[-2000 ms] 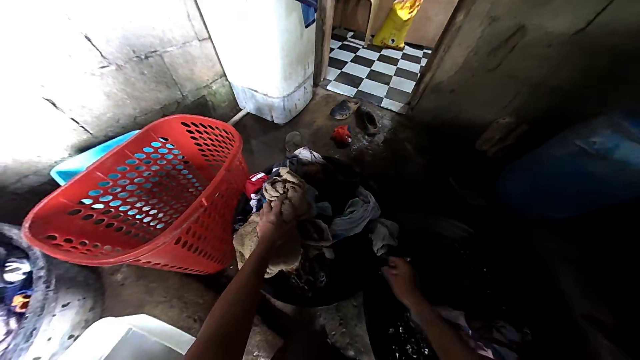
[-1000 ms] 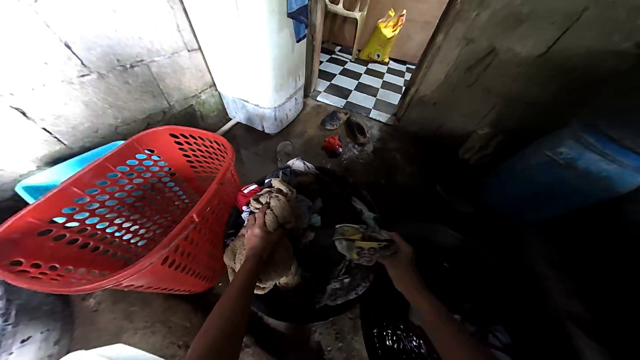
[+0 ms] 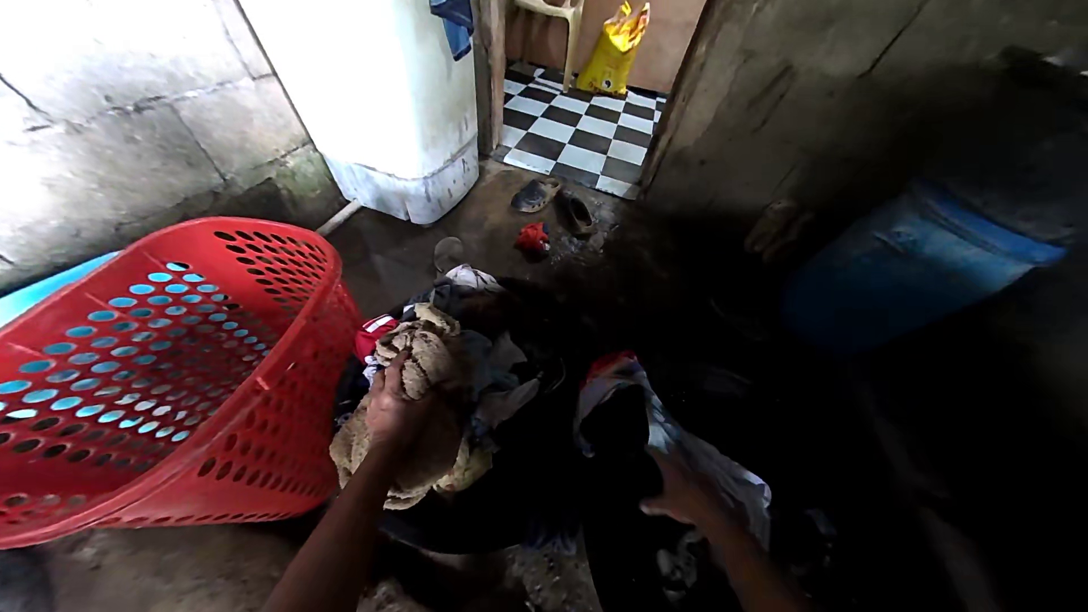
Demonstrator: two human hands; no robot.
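Note:
My left hand (image 3: 398,415) grips a bunched tan cloth (image 3: 423,361) on the left side of a dark round basin. Around it lie a red and white cloth (image 3: 376,330), grey cloths (image 3: 501,382) and a white cloth (image 3: 472,277). At the lower right, my right hand (image 3: 684,489) is beside a whitish cloth with a red edge (image 3: 710,459), spread over a second dark container; deep shadow hides whether its fingers hold it.
A red perforated plastic laundry basket (image 3: 297,374) stands at left, partly over a light blue tub (image 3: 51,285). Shoes (image 3: 535,195) and a red item (image 3: 533,239) lie near the doorway. A blue drum (image 3: 918,263) is at right.
My right hand has moved down and right from the basin at centre, where it held a patterned cloth a second ago. The whitish cloth now spreads beside it. My left hand stays on the tan cloth.

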